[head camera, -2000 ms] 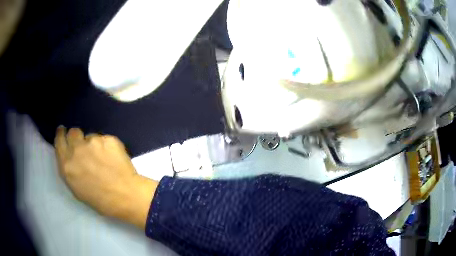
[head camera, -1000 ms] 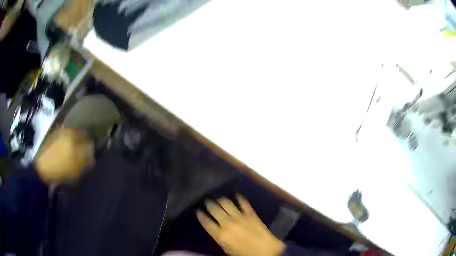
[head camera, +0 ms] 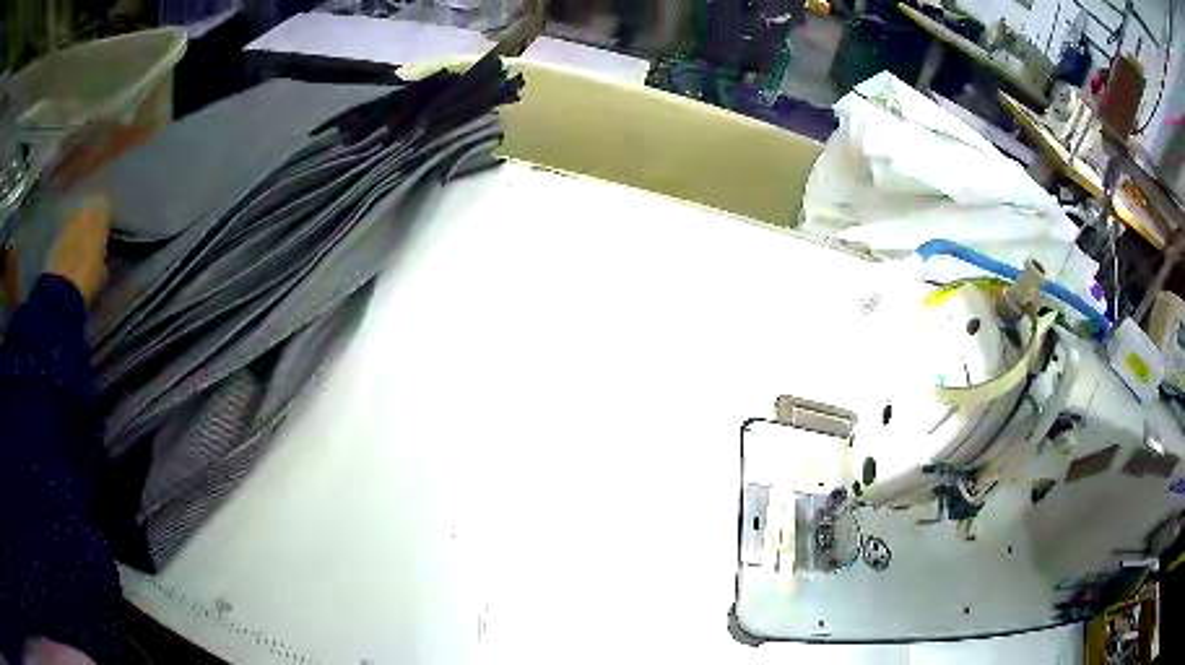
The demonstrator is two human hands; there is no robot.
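Observation:
A stack of dark and grey cut panels (head camera: 280, 214) lies fanned out on the white table at the left. My left hand (head camera: 81, 250), in a navy sleeve, is at the stack's far left edge; its fingers are small and partly hidden, so I cannot tell whether they grip a panel. A blurred, reddish hand-like shape (head camera: 98, 150) shows just beyond it; whose it is is unclear. I cannot make out my right hand. The white sewing machine (head camera: 962, 403) stands at the right, with no cloth under its foot at the metal needle plate (head camera: 819, 530).
A pale tub (head camera: 111, 85) stands at the upper left. A tan board (head camera: 650, 143) runs along the table's back edge. White cloth (head camera: 929, 169) is heaped behind the machine, near a blue tube (head camera: 1007, 270). A parts tray (head camera: 1128, 630) is at the lower right.
The view has swung from the machine, across the lap and table edge, to the whole tabletop. My left hand is now at the panel stack. The hand lower in the earlier view is gone.

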